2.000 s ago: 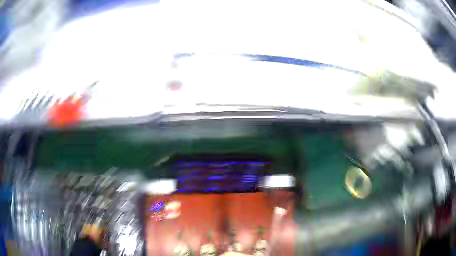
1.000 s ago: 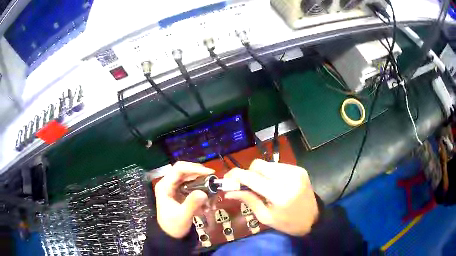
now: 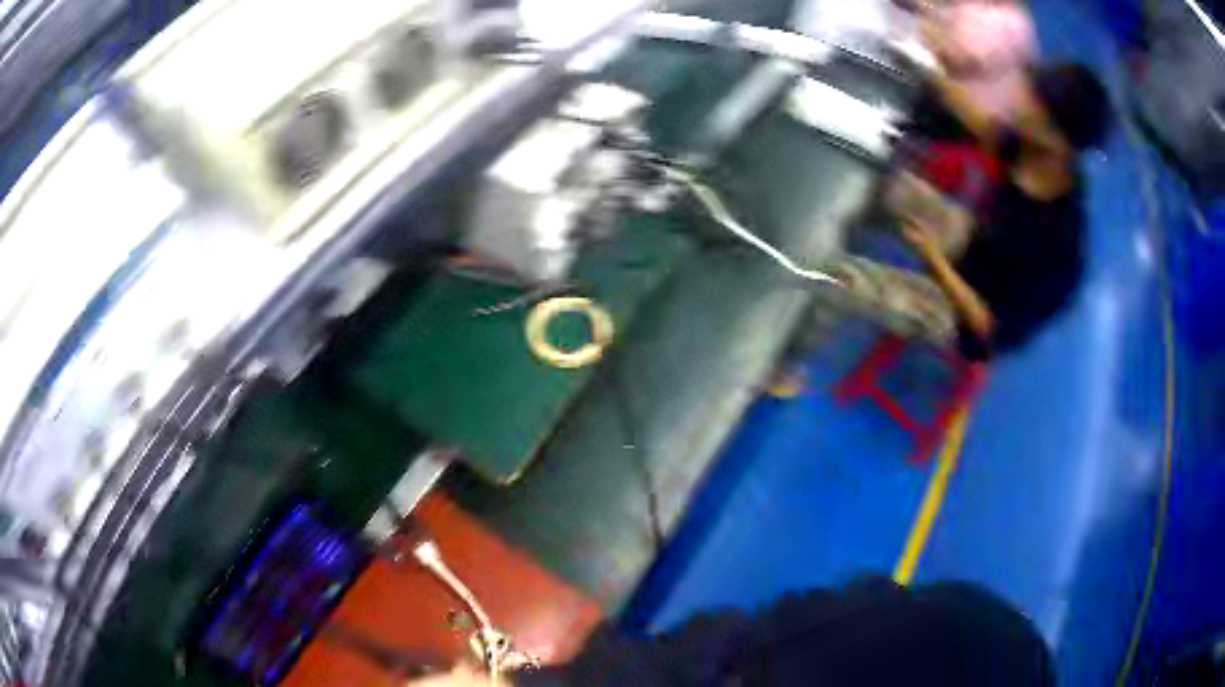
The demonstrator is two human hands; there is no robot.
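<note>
The red-brown test fixture box (image 3: 390, 604) is at the bottom left, blurred and cut off by the lower edge. A white-ended lead (image 3: 450, 580) runs over it to a pale metal fitting near the bottom. The dark display (image 3: 276, 591) with blue figures stands behind the fixture. Part of my right hand (image 3: 457, 676) shows at the bottom edge, beside that fitting; its grip is hidden. My dark right sleeve (image 3: 820, 644) spans the bottom right. My left hand is out of the picture. No unit can be made out.
A pale yellow tape ring (image 3: 570, 332) lies on the green board (image 3: 470, 389). White equipment (image 3: 531, 188) and cables are behind it. The white shelf (image 3: 81, 255) runs along the left. A person in dark clothing (image 3: 1028, 255) sits at the upper right, near a red stool (image 3: 914, 396) on blue floor.
The view has swung right. The fixture has shifted to the bottom left, and the tray, the shelf units and my left hand have left the picture. The seated person has come into view.
</note>
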